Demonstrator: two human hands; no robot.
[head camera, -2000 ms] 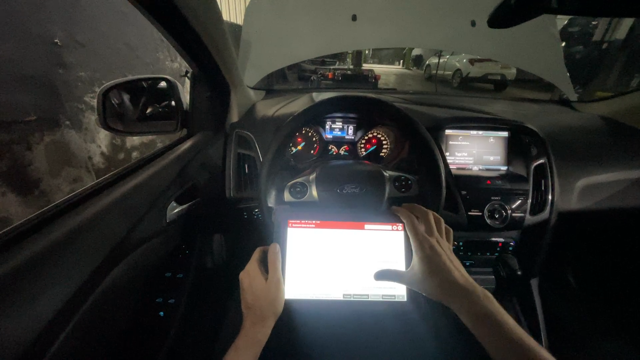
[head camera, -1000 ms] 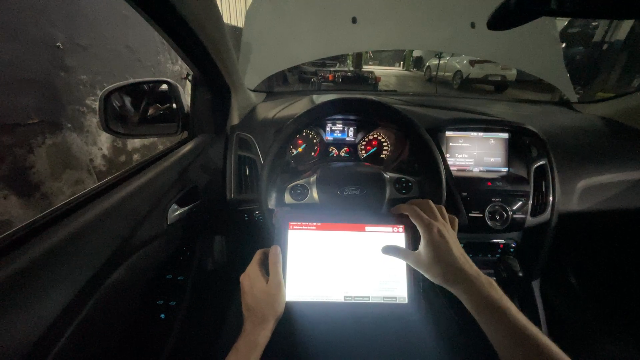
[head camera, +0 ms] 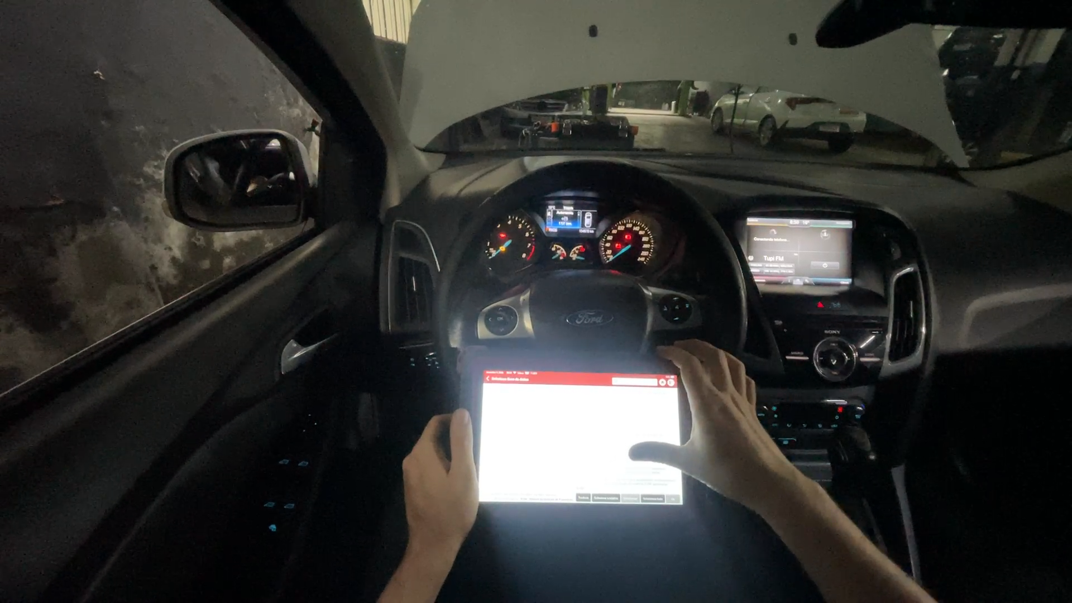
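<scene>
A tablet [head camera: 561, 435] with a bright white screen and a red bar along its top stands just in front of the lower part of the Ford steering wheel [head camera: 586, 316]. My left hand [head camera: 442, 469] grips its left edge, thumb along the frame. My right hand [head camera: 720, 419] holds the upper right edge with its fingers behind, and its thumb lies over the right part of the screen. Behind the wheel the instrument cluster [head camera: 569, 239] is lit.
The lit centre display [head camera: 800, 251] is right of the wheel, above the audio controls [head camera: 834, 356]. At left are the door handle [head camera: 306, 353] and side mirror [head camera: 239, 180]. A raised hood [head camera: 670, 50] fills much of the windshield, with a white car [head camera: 787, 117] beyond.
</scene>
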